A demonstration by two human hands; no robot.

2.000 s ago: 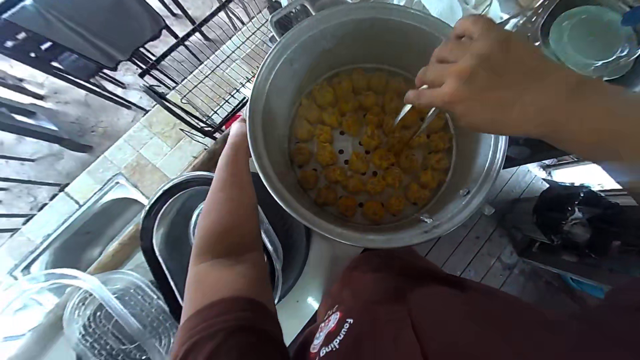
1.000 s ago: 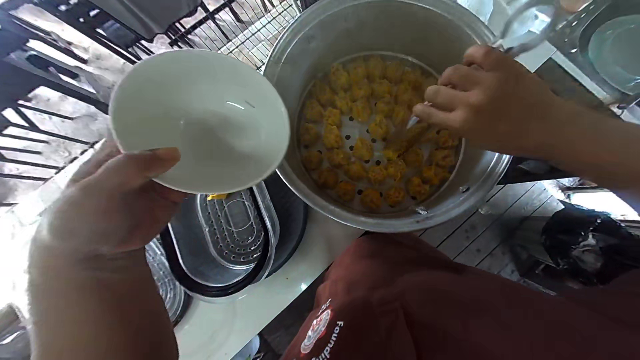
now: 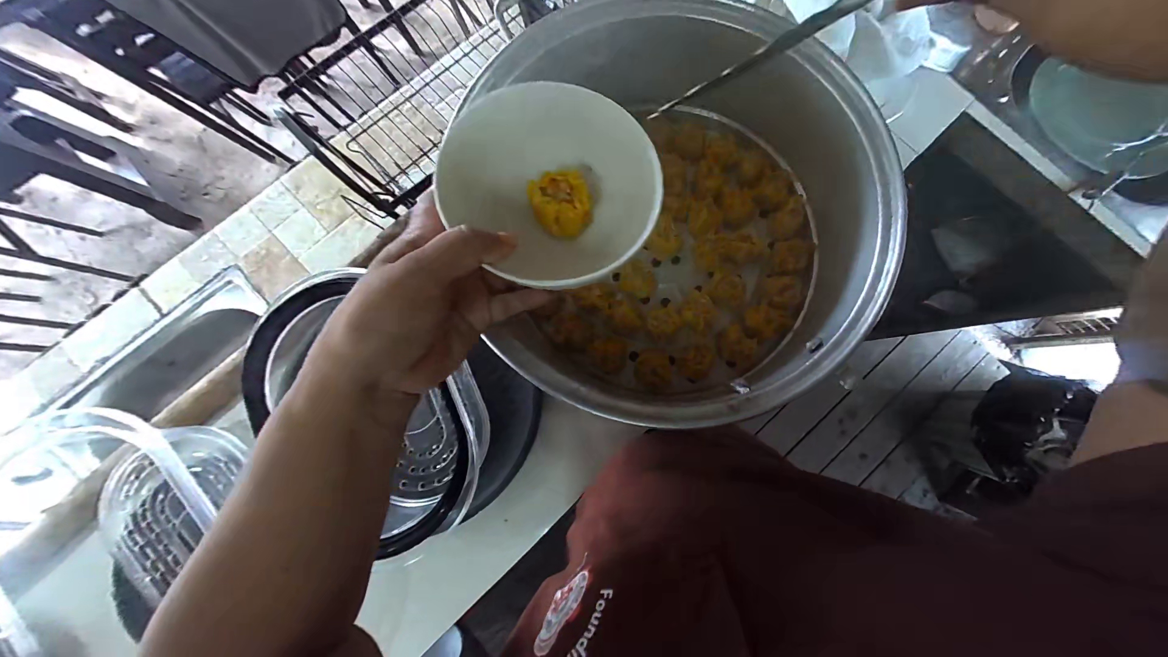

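Note:
My left hand (image 3: 429,301) grips a white bowl (image 3: 484,155) by its rim, thumb inside the edge. One yellow dumpling (image 3: 561,203) lies in the bowl. Beneath and to the right of it stands a large metal steamer pot (image 3: 849,182), where many yellow dumplings (image 3: 725,290) sit on a perforated steamer plate (image 3: 677,272). My right hand (image 3: 1068,27), partly cut off at the top right, is on metal tongs (image 3: 762,57). Their tip points down into the pot beside the bowl; the grip end is out of view.
Black-rimmed trays (image 3: 392,538) and a clear perforated plastic basket (image 3: 160,520) lie on the counter at lower left, by a steel sink (image 3: 182,356). Behind is a black wire rack (image 3: 365,137). Green plates (image 3: 1090,114) rest at upper right, above a black bag (image 3: 1031,420).
My left hand has brought the bowl right, over the pot's left edge. The bowl, without a dumpling a second ago, now holds one. My right hand has moved up and right with the tongs.

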